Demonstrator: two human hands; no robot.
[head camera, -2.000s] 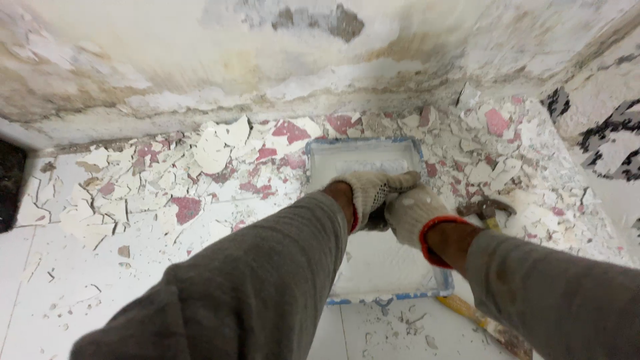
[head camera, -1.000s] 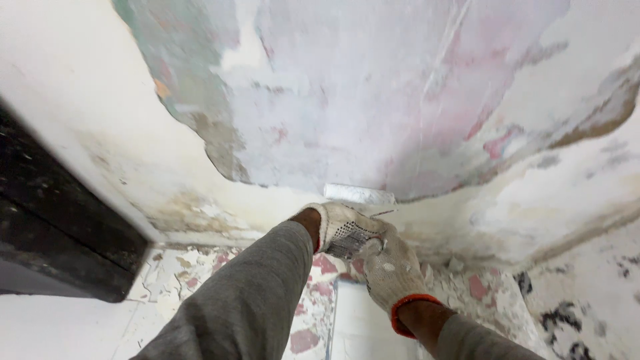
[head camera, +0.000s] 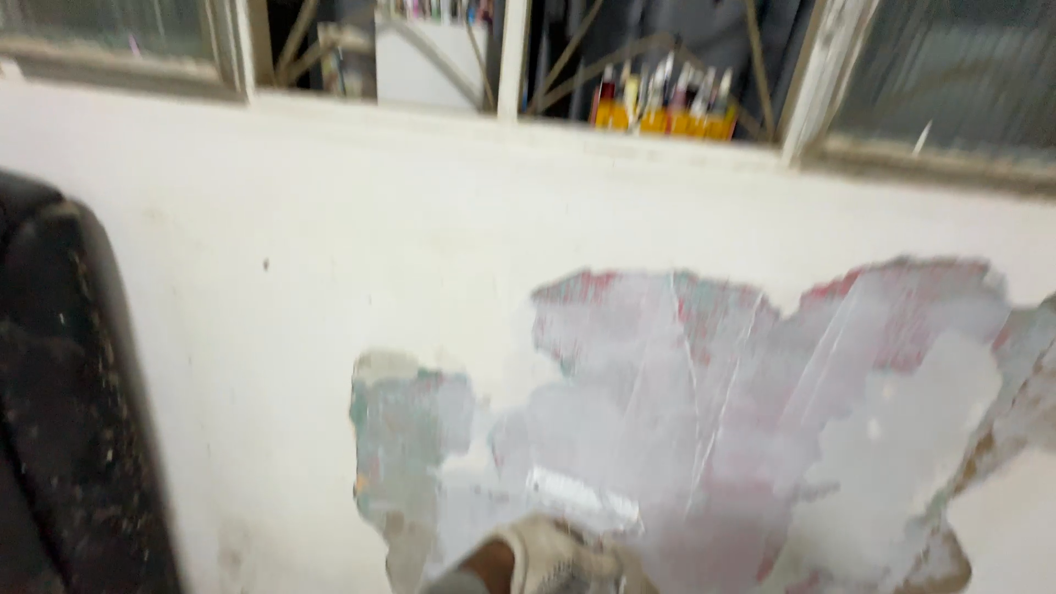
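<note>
At the bottom edge of the head view, my left hand (head camera: 561, 557) wears a whitish knit work glove and is closed; the handle it grips is hidden. Just above the glove, a paint roller (head camera: 584, 497) with a white, wet-looking sleeve lies against the bare patch of wall (head camera: 643, 429). The patch shows lilac-grey, green and red layers under peeled white paint. Another gloved part shows blurred at the right of that glove, too little to tell how my right hand is placed.
White painted wall (head camera: 247, 330) surrounds the patch. Above runs a window frame (head camera: 643, 148) with crossed bars; behind them stand a yellow container (head camera: 668, 120) of tubes or bottles and a white box (head camera: 431, 62). A scuffed black padded object (head camera: 66, 371) stands at the left.
Two seconds ago both gloved hands were over a white paint tray on the debris-strewn floor. The roller has since moved up the wall onto the bare patch. The view has tilted up strongly.
</note>
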